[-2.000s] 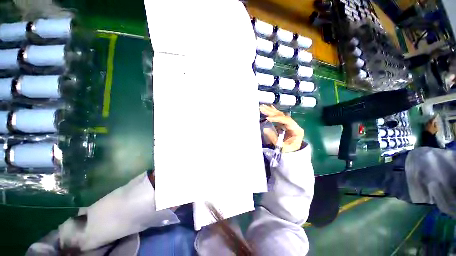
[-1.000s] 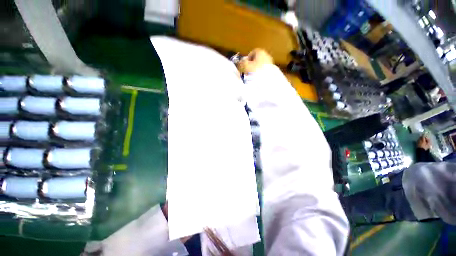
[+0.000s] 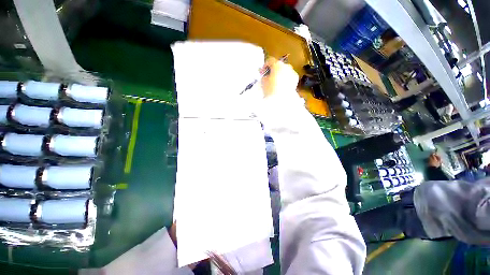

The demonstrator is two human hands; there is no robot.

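Note:
White record sheets [image 3: 223,177] lie in front of me, with a crease or edge across their upper part. Any print on them is washed out by glare. My right hand [image 3: 279,78] is at the upper right edge of the sheets and holds a thin dark pen [image 3: 255,84], its tip over the upper page. My left hand is almost wholly hidden; only a sliver of skin [image 3: 173,234] shows at the lower left edge of the sheets, beside my sleeve. Its grip cannot be seen.
A blister tray of pale-blue cylinders [image 3: 70,145] lies at left on the green bench. Behind the sheets is an orange-yellow board [image 3: 236,27]. At right are a black handheld tool [image 3: 370,149], more trays [image 3: 397,173] and another person's grey sleeve [image 3: 456,207].
My right hand has risen from beside the sheets to their upper right edge, and the pen now points over the page. The upper page lies flatter than a second ago. The view has shifted.

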